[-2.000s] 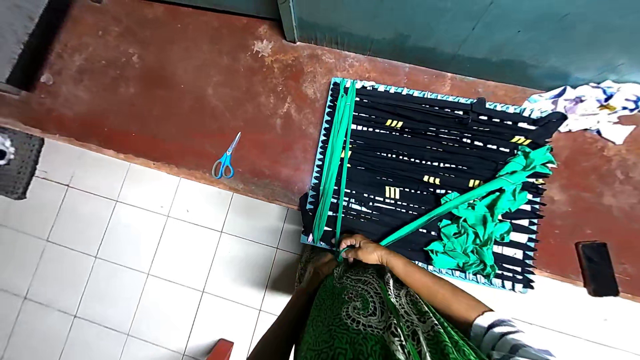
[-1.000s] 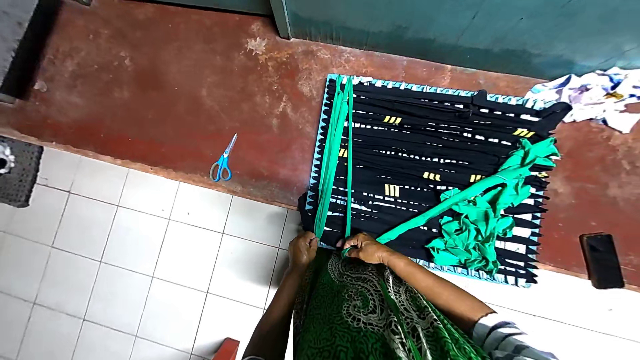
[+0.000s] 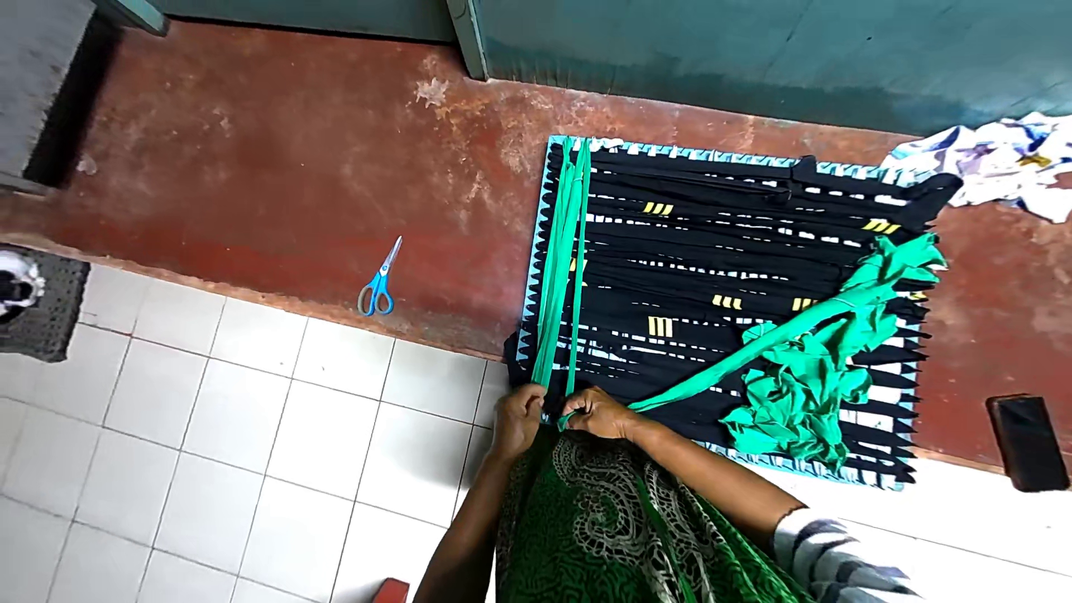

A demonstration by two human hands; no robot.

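A square frame strung with black fabric strips [image 3: 703,276] lies on the red floor step, its light blue edge toothed all round. Green fabric strips [image 3: 559,268] run down its left side. My left hand [image 3: 519,412] is at their lower end, fingers curled on the strips at the frame's near left corner. Just right of it, my right hand [image 3: 596,412] pinches the green strip near the frame's bottom edge. From there the strip slants up right to a crumpled green fabric heap [image 3: 804,385] on the frame.
Blue-handled scissors [image 3: 382,280] lie on the red step left of the frame. A black phone [image 3: 1028,442] rests at the right, and white patterned cloth [image 3: 997,163] at the upper right. A grey mat [image 3: 50,306] is at far left, white tiles [image 3: 251,419] in front.
My left hand has moved left, away from my right hand, and onto the lower end of the green strips. The right hand has stayed near the frame's bottom edge.
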